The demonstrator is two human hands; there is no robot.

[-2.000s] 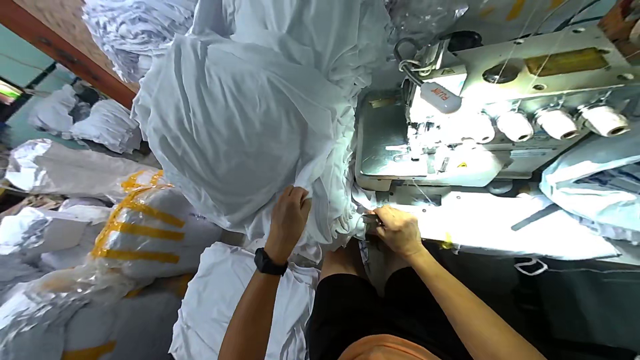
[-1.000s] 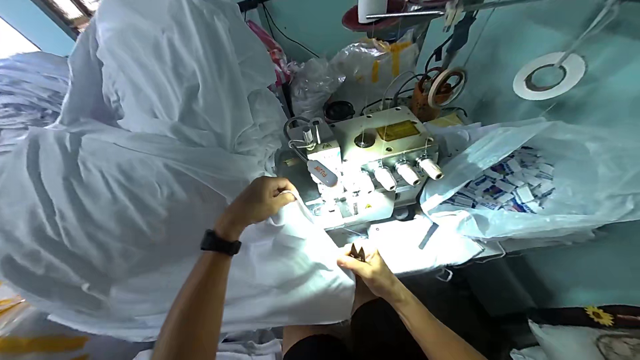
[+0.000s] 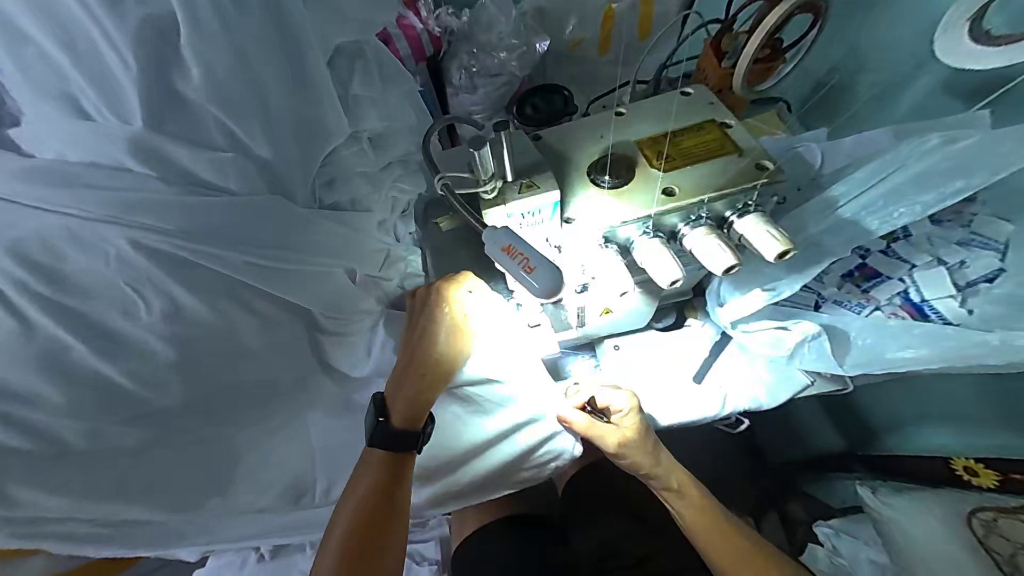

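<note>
White fabric (image 3: 496,440) lies across my lap and up to the front of an overlock sewing machine (image 3: 632,176). My left hand (image 3: 436,344), with a black watch at the wrist, rests on the cloth left of the needle area, its fingers curled down; whether they pinch the cloth is hidden. My right hand (image 3: 612,424) is at the cloth's right edge, below the machine's front plate, with a small dark metal tool, perhaps thread snips, in its fingers. A lamp (image 3: 524,262) on a flexible neck lights the needle area, where glare hides detail.
A large heap of white fabric (image 3: 160,320) fills the left side. At the right a clear plastic bag (image 3: 880,336) holds many small printed labels (image 3: 920,272). Tape rolls (image 3: 780,48), cables and an orange container stand behind the machine. Thread tension knobs (image 3: 708,246) project from its front.
The cloth between my hands now reaches the needle area; a second ago my left hand held it raised. The view has swung to the right since two seconds ago.
</note>
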